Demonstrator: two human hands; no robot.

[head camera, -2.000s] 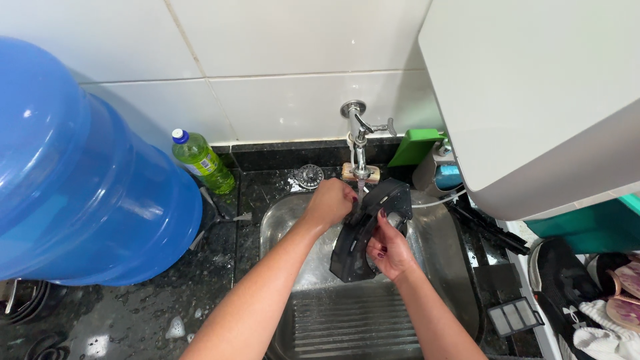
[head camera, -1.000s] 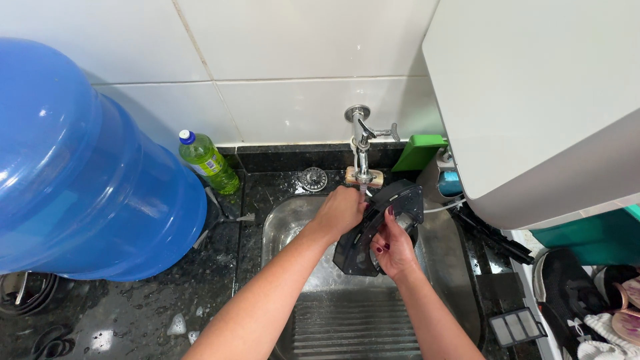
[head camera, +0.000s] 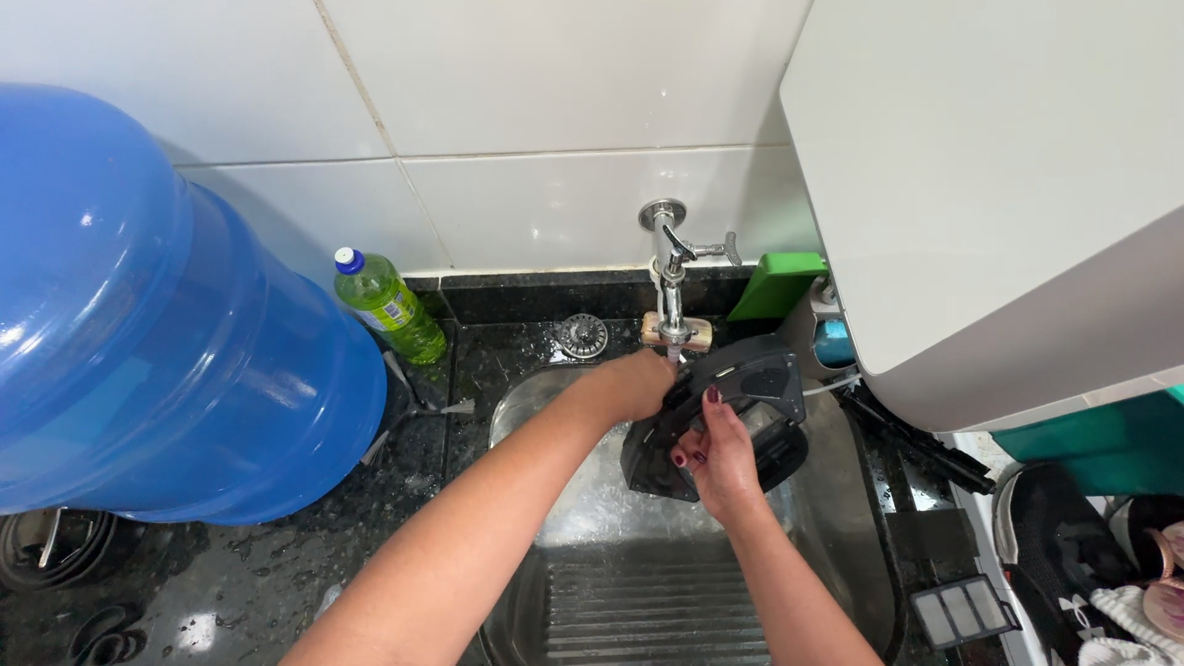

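Observation:
My right hand (head camera: 726, 458) grips a black plastic part with a curved frame (head camera: 754, 375), fingers through its opening, over a stainless steel sink (head camera: 601, 495). At the part's upper left edge is my left hand (head camera: 638, 384), under the running chrome faucet (head camera: 673, 301); its fingers are bent and partly hidden, so whether they grip the part is unclear. The part is tilted and wet. Behind the faucet's spout lies a light-coloured block (head camera: 694, 335).
Left stand a large blue water jug (head camera: 213, 351) and a green detergent bottle (head camera: 393, 310). A sink strainer (head camera: 583, 336) sits behind the basin. Right are a green board (head camera: 777, 285), a white appliance (head camera: 980, 185), a framed filter (head camera: 964, 610) and black shoes (head camera: 1054, 527).
The black part has been turned and tilted differently under the faucet, with my right hand still holding it. My left hand has shifted along its upper edge.

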